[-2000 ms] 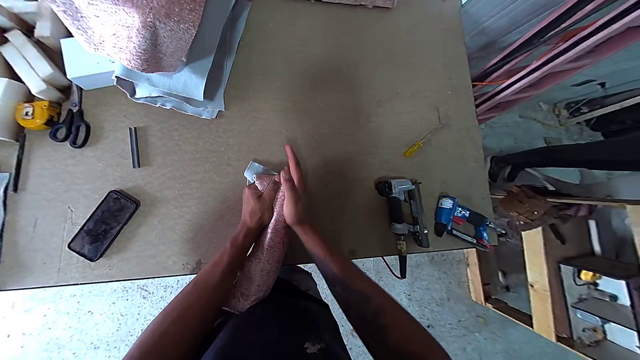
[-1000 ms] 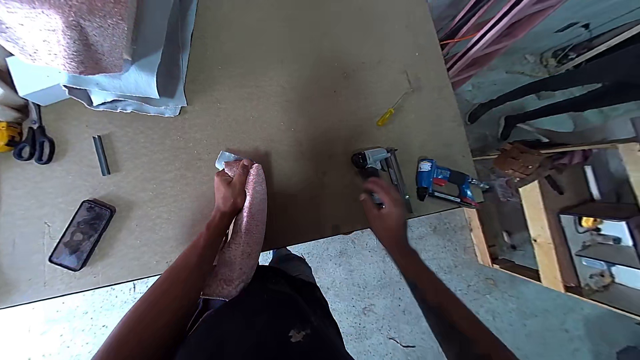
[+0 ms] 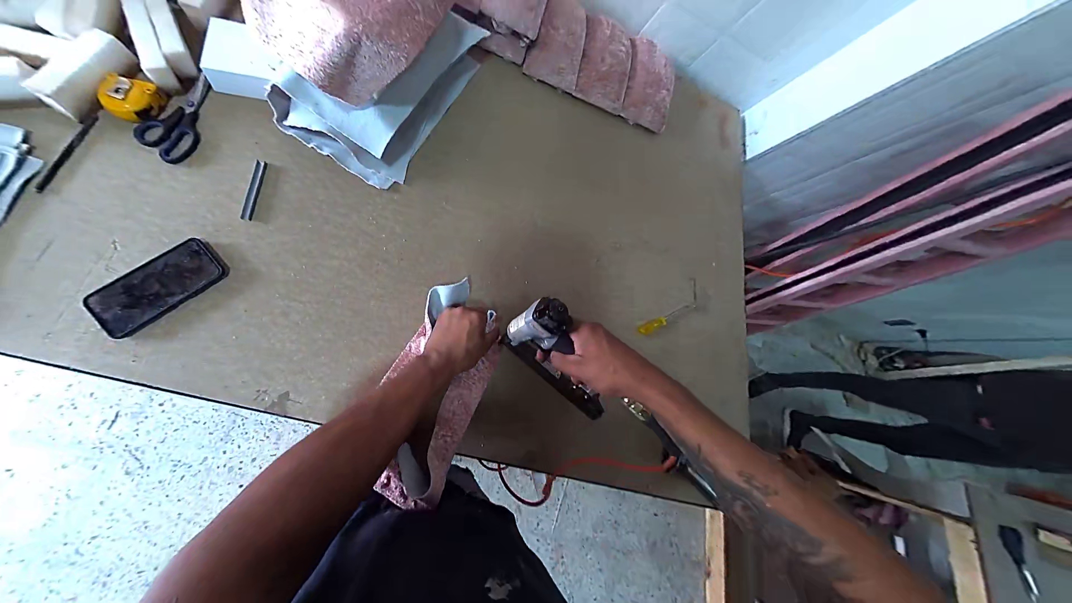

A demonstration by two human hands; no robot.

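Note:
My left hand (image 3: 459, 339) grips the upper end of a folded pink textured fabric strip (image 3: 459, 406) with a grey backing, near the table's front edge. The strip's lower end hangs over that edge against my dark clothing. My right hand (image 3: 590, 360) is closed round the handle of a pneumatic staple gun (image 3: 536, 322). The gun's nose lies close to the fabric beside my left hand; whether they touch is unclear. An air hose fitting (image 3: 636, 409) shows below my right wrist.
On the table (image 3: 335, 251) lie a smartphone (image 3: 157, 287), a staple strip (image 3: 254, 191), scissors (image 3: 174, 130), a tape measure (image 3: 131, 96) and a yellow-handled hooked tool (image 3: 653, 325). Pink fabric (image 3: 356, 50) and foam pieces (image 3: 75, 71) are farther back. A person (image 3: 921, 414) stands at the right.
My right hand left the fabric, reached the staple gun at the right and has brought it beside my left hand. My left hand kept hold of the strip. The view has shifted.

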